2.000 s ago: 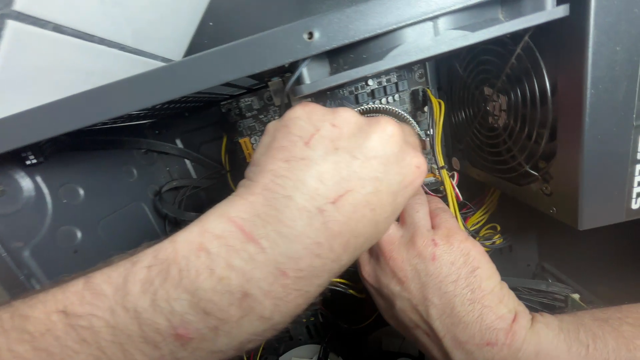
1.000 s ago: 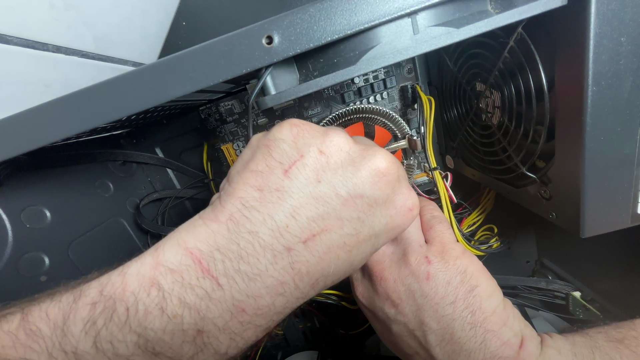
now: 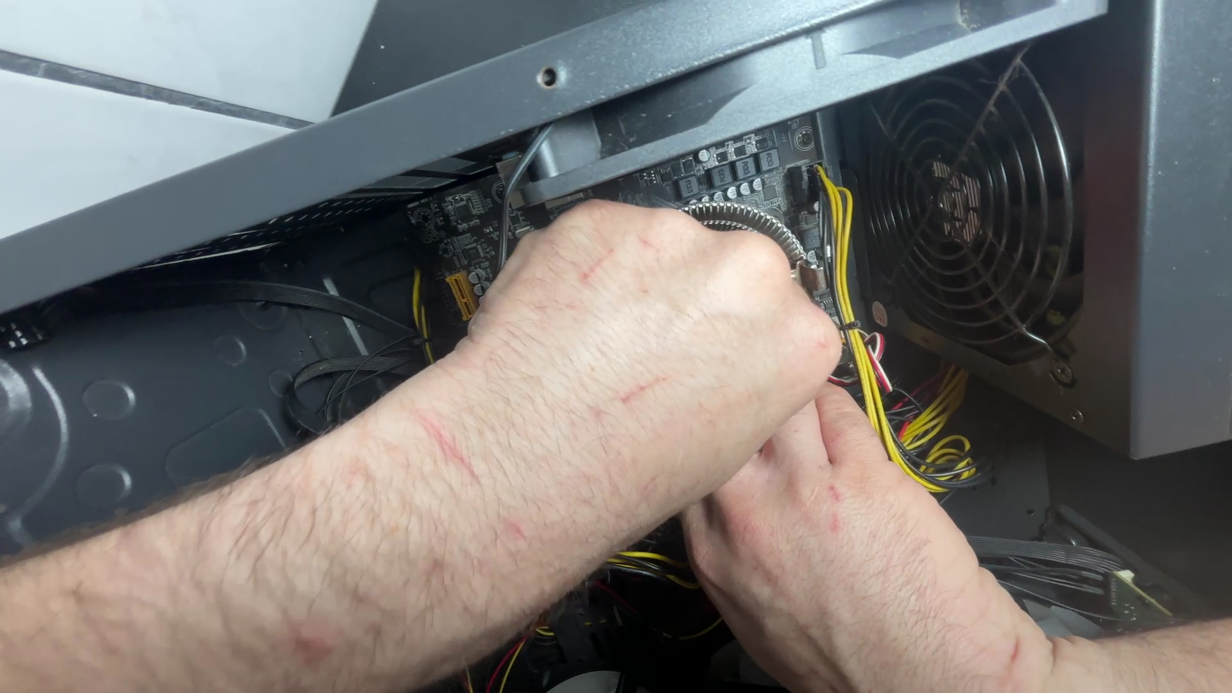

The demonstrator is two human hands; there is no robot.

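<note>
Inside an open computer case, my left hand (image 3: 645, 318) is bent over the round CPU cooler, its fingertips hidden beneath it. Only the curved metal rim (image 3: 751, 219) of that cooler shows above my knuckles. My right hand (image 3: 837, 520) lies lower and to the right, its fingers running under the left hand and out of sight. Whether either hand grips something cannot be seen. Behind both is the motherboard (image 3: 717, 173). A bundle of yellow and black power wires (image 3: 852, 279) passes just right of my left knuckles.
The grey case frame rail (image 3: 404, 135) crosses above my hands. At the right is the power supply with its fan grille (image 3: 962, 207). Black cables (image 3: 337, 380) loop at the left over the case panel (image 3: 164, 423). A flat cable bundle (image 3: 1049, 558) lies lower right.
One second ago the cooler's orange centre showed beside my left hand; now that hand covers it. Both hands have stayed close together at the cooler.
</note>
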